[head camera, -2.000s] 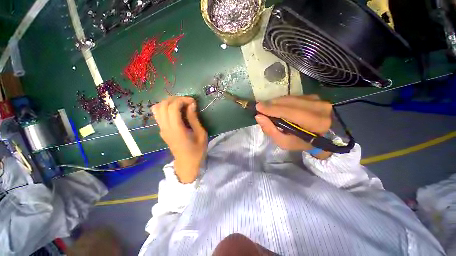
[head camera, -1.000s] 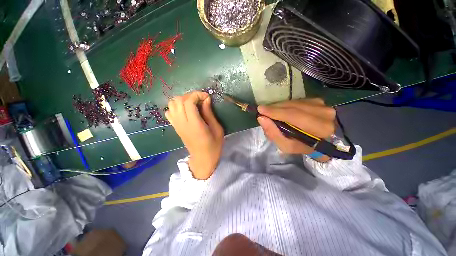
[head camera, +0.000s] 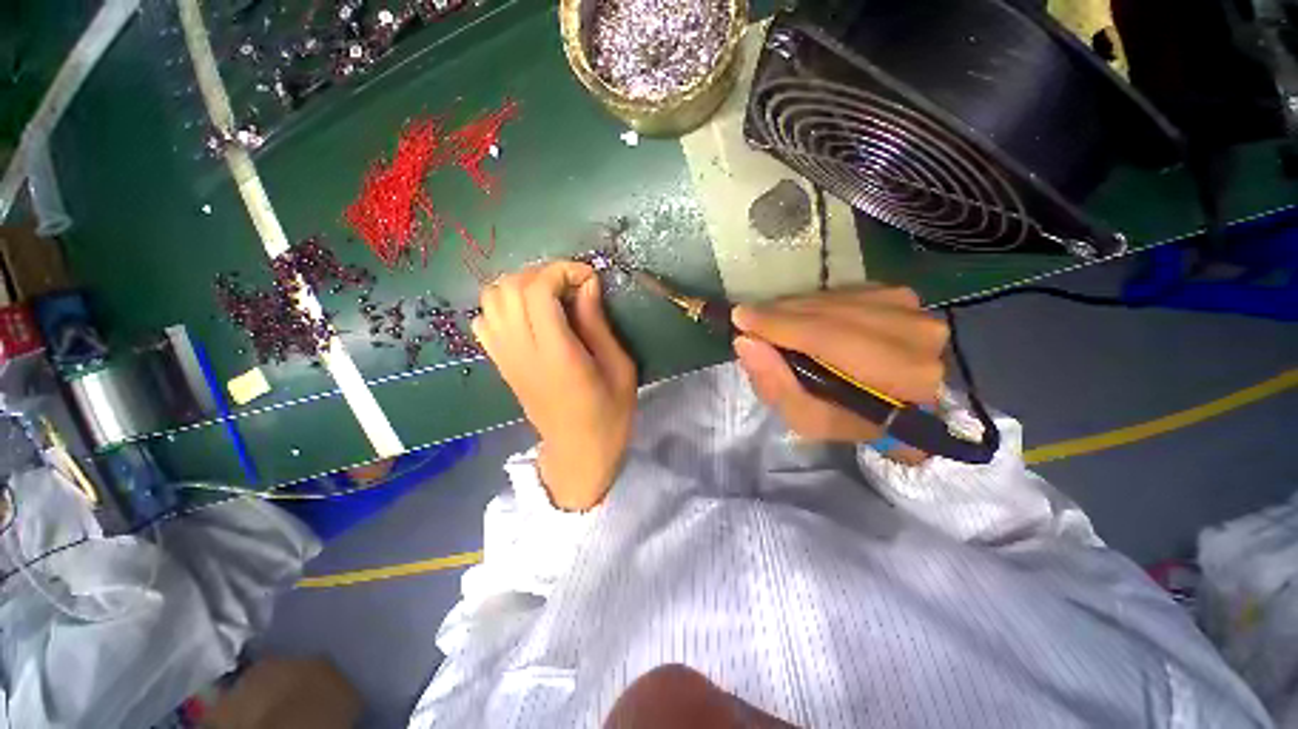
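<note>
My right hand (head camera: 843, 362) holds the soldering iron (head camera: 826, 376) like a pen, its tip pointing left. A small silvery part (head camera: 599, 261) lies on the green mat at the iron's tip. My left hand (head camera: 558, 349) is beside that part, thumb and fingertips pinched together. What it pinches is hidden or too small to tell. A pile of red lead wires (head camera: 394, 195) lies beyond my left hand. Small dark components (head camera: 285, 306) are scattered to its left.
A round tin of silvery scrap (head camera: 655, 64) stands at the back. The black fan (head camera: 911, 143) stands at the back right, beside a beige pad (head camera: 755, 254). A silvery reel (head camera: 131, 393) is at the left edge. Small pieces (head camera: 328, 50) lie at the far left.
My left hand has moved right, closer to the iron's tip, since the earliest frame. The silvery strand seen by its fingers then no longer shows. My right hand has barely moved.
</note>
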